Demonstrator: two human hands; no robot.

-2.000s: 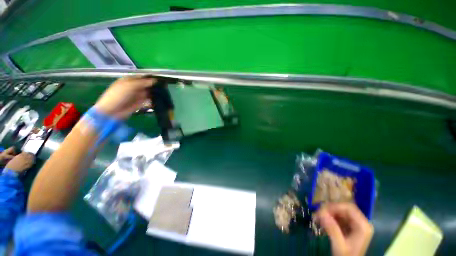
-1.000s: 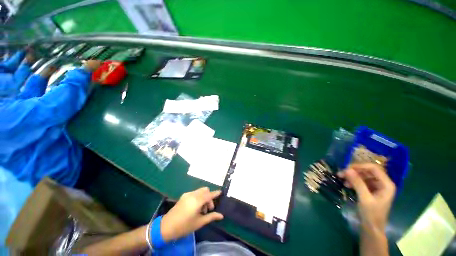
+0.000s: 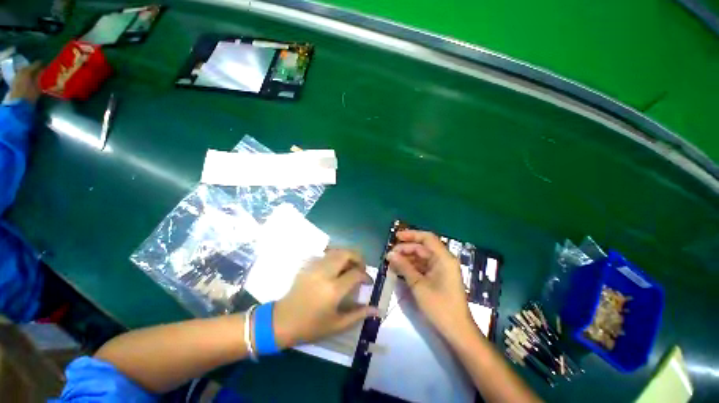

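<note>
A black tablet assembly (image 3: pixel 422 346) with a large white panel lies on the bench in front of me, its exposed electronics at the far end. My left hand (image 3: pixel 327 299), with a blue wrist strap, is at the tablet's left edge, thumb and finger apart. My right hand (image 3: pixel 430 275) is over the upper left part of the tablet, fingertips bunched near its top left corner. Whether they pinch a small part cannot be seen. Loose components (image 3: pixel 536 342) with pale ends and dark tails lie right of the tablet. A blue bin (image 3: pixel 640 319) holds tan parts.
A clear bag (image 3: pixel 185 244) with small parts, a white strip (image 3: pixel 268 168) and white sheets (image 3: pixel 285 252) lie left. Another tablet (image 3: pixel 236 67) lies at the back. A red bin (image 3: pixel 77 71), thin silver tool (image 3: pixel 107 122) and person's blue sleeve (image 3: pixel 16 149) are far left; a pale yellow sheet (image 3: pixel 668 382) is lower right.
My right hand has moved left from the loose parts to the tablet's top left area. My left hand has moved up along the tablet's left edge. The camera view has shifted.
</note>
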